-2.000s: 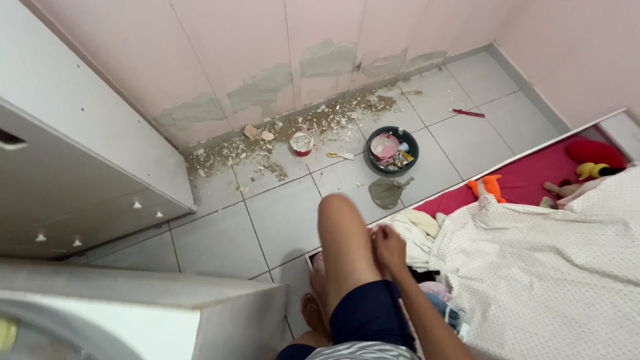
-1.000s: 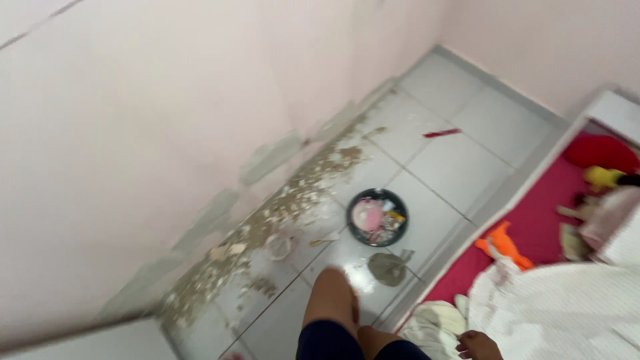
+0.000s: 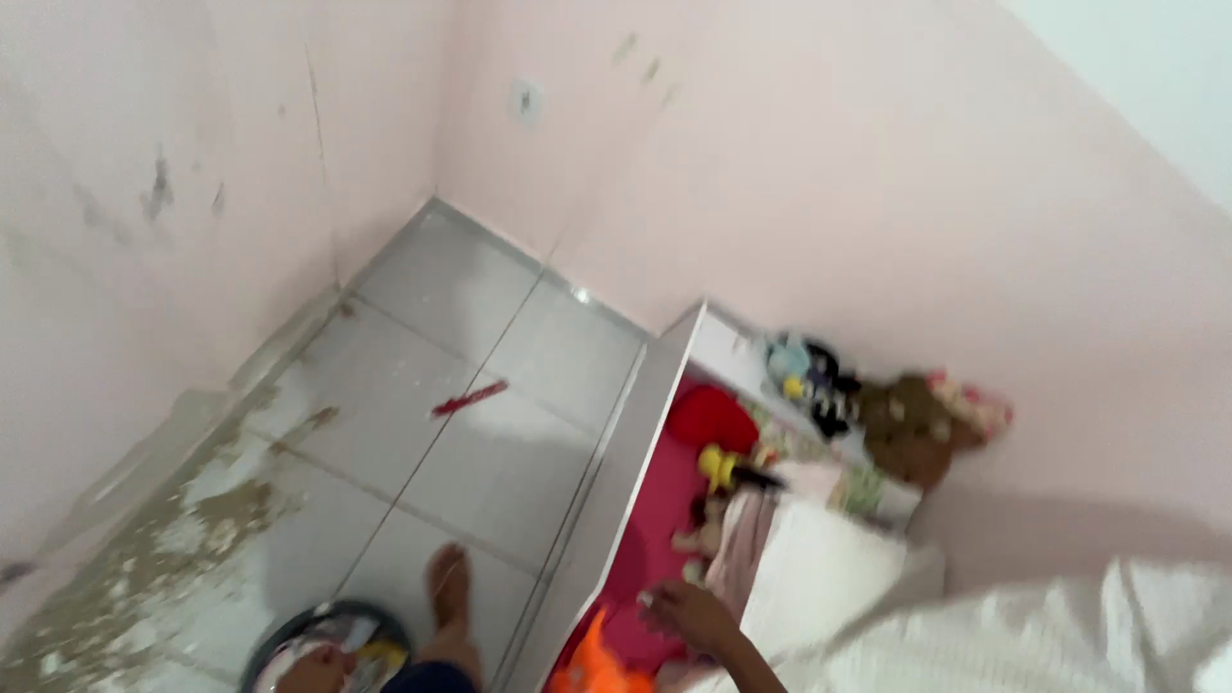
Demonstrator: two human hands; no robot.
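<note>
My right hand (image 3: 691, 614) is over the pink-red mattress (image 3: 643, 539) of the bed, just above an orange soft toy (image 3: 599, 664); its fingers are slightly bent, and blur hides whether they touch anything. My left hand is not clearly seen. At the bottom left, a dark round tub (image 3: 252, 664) holds mixed items, partly hidden by my knee. On the tiles beyond lies a thin red object (image 3: 469, 397). A red cushion (image 3: 712, 420) and a yellow toy (image 3: 717, 468) rest farther up the bed, beside a white blanket (image 3: 828, 568).
Plaster debris (image 3: 144, 587) lies along the left wall's base. The bed's white side board (image 3: 626, 481) stands beside the tiled floor, where my bare foot (image 3: 449, 582) is planted. Stuffed toys (image 3: 905, 423) sit at the bed's far end by the pink wall, which has a socket (image 3: 526, 100).
The view has swung right and toward the room's corner. My right hand, by my knee two seconds ago, is now over the bed near the orange toy. My bare foot now shows beside the tub.
</note>
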